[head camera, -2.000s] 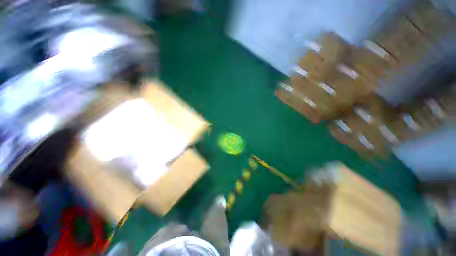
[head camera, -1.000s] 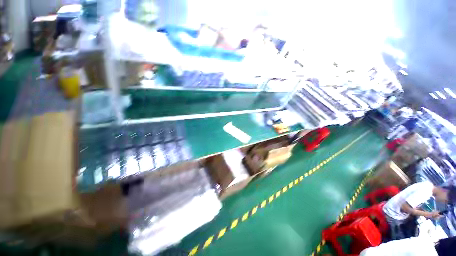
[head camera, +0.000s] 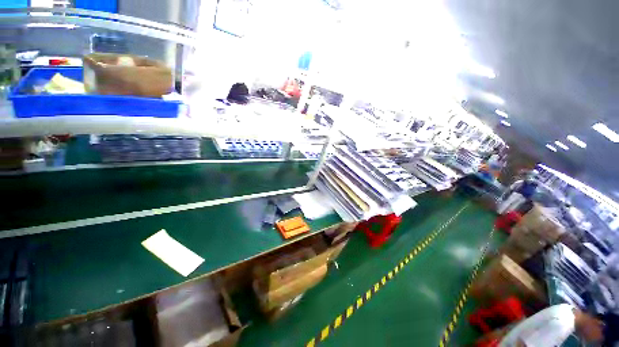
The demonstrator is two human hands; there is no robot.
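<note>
Neither of my hands is in the picture. Nearest in front of me is a green bench [head camera: 88, 271]. A pale yellow paper strip [head camera: 172, 252] lies alone on it. Further right, a flat orange block [head camera: 293, 228] lies beside dark flat pieces [head camera: 271, 210]. Beyond it, a stack of white and grey panels [head camera: 363, 186] leans at the bench end. Dark rectangular units [head camera: 15, 288] lie at the left edge of the bench, cut off by the picture's edge.
A blue bin [head camera: 95, 106] with a small carton [head camera: 129, 76] stands on the shelf. Open cartons [head camera: 295, 278] stand below the bench edge. Red stools [head camera: 380, 229], yellow-black floor tape [head camera: 387, 279] and a person in white [head camera: 543, 329] are to the right.
The view has swung from the floor and cartons up to the bench and moved closer along it. The paper strip appears larger and further left; the blue bin and orange block now show clearly.
</note>
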